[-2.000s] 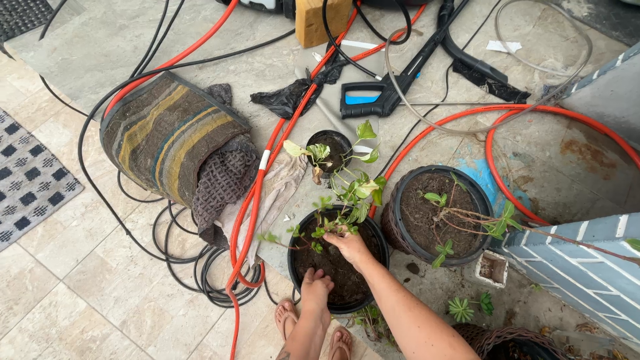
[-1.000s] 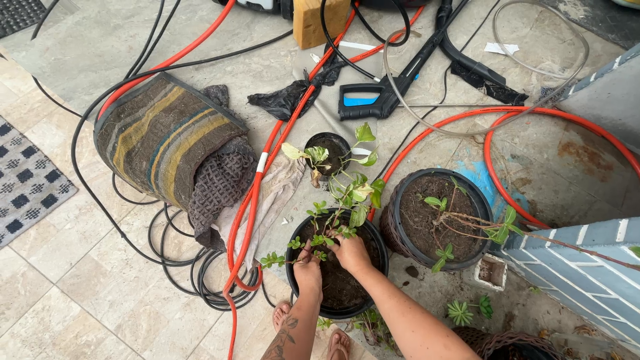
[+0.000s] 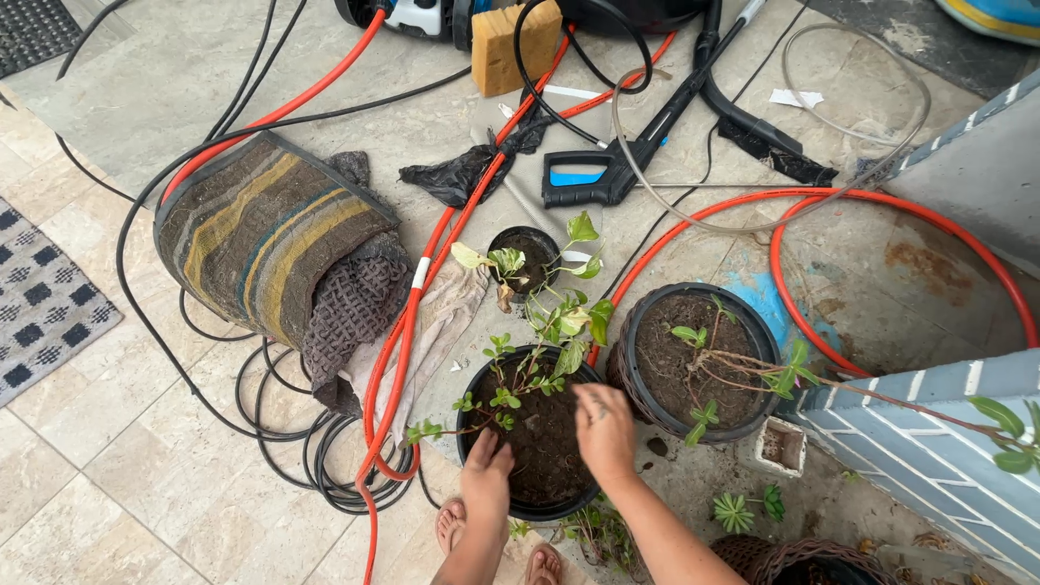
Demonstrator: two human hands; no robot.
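My left hand [image 3: 487,467] is over the lower left of a round black plastic pot [image 3: 532,513], fingers near the dark soil [image 3: 540,443]. My right hand [image 3: 603,426] is at the pot's right side, fingertips over the soil near the rim. Neither hand holds anything that I can see. A leafy green plant [image 3: 505,396] leans across the top and left of this pot. Just behind stands a small black pot [image 3: 526,258] with a variegated trailing plant [image 3: 570,321]. To the right, a larger pot [image 3: 707,357] in a woven cover holds soil and long-stemmed plants.
Red hose [image 3: 406,317] and coiled black cable [image 3: 349,463] lie to the left, by a folded striped mat [image 3: 268,236]. A pressure washer gun [image 3: 585,179] and yellow sponge block [image 3: 513,49] lie beyond. A blue-grey wall [image 3: 934,439] stands right, with a small square container [image 3: 780,447] beside it.
Both hands were together among the plant's stems a second ago. They have moved apart and off the stems, my right hand toward the pot's right rim and my left hand lower over the soil.
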